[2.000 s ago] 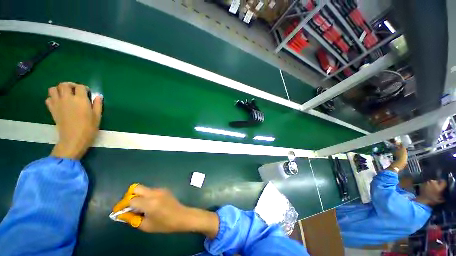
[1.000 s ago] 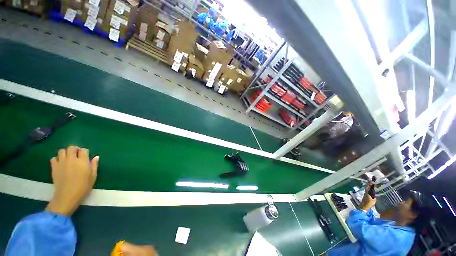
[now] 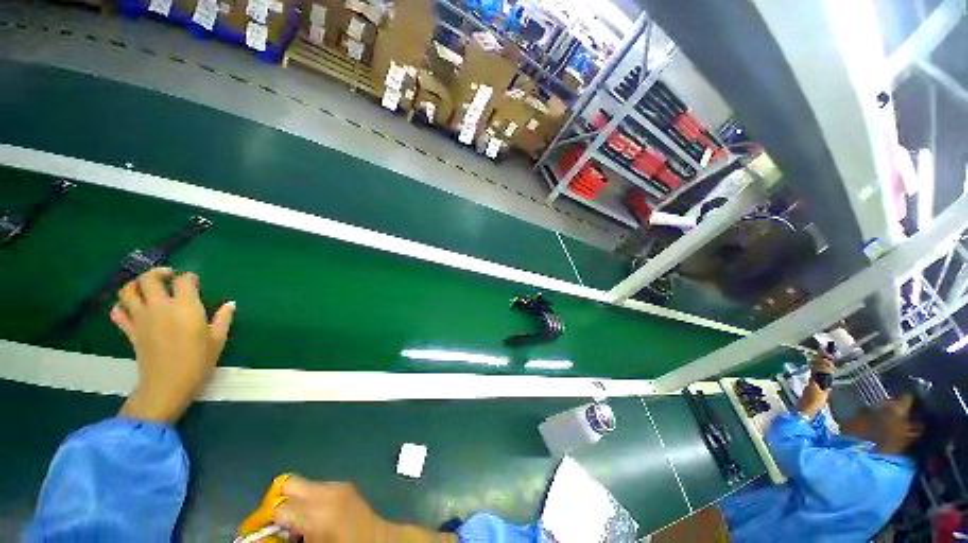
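My left hand [image 3: 173, 337] reaches over the green belt, fingers apart. Its fingertips are at the lower edge of a black watch [image 3: 138, 261] lying slantwise on the belt; whether they touch it cannot be told. My right hand [image 3: 329, 511], low in the picture and partly cut off, has yellow-orange coverings on its fingers and pinches a white wipe [image 3: 263, 533]. A second black watch [image 3: 15, 224] lies at the far left. A bunch of black watches [image 3: 545, 319] lies farther right on the belt.
On the dark-green bench are a small white wipe [image 3: 412, 460], a pale dispenser [image 3: 575, 428] and a crinkled white packet [image 3: 582, 507]. White rails [image 3: 478, 388] edge the belt. A person in blue [image 3: 823, 467] works at right. Cartons and shelves stand behind.
The view has tilted up since the first frame. The left hand has come to the watch, and a second watch shows more fully at far left. The right hand shows more than one second ago.
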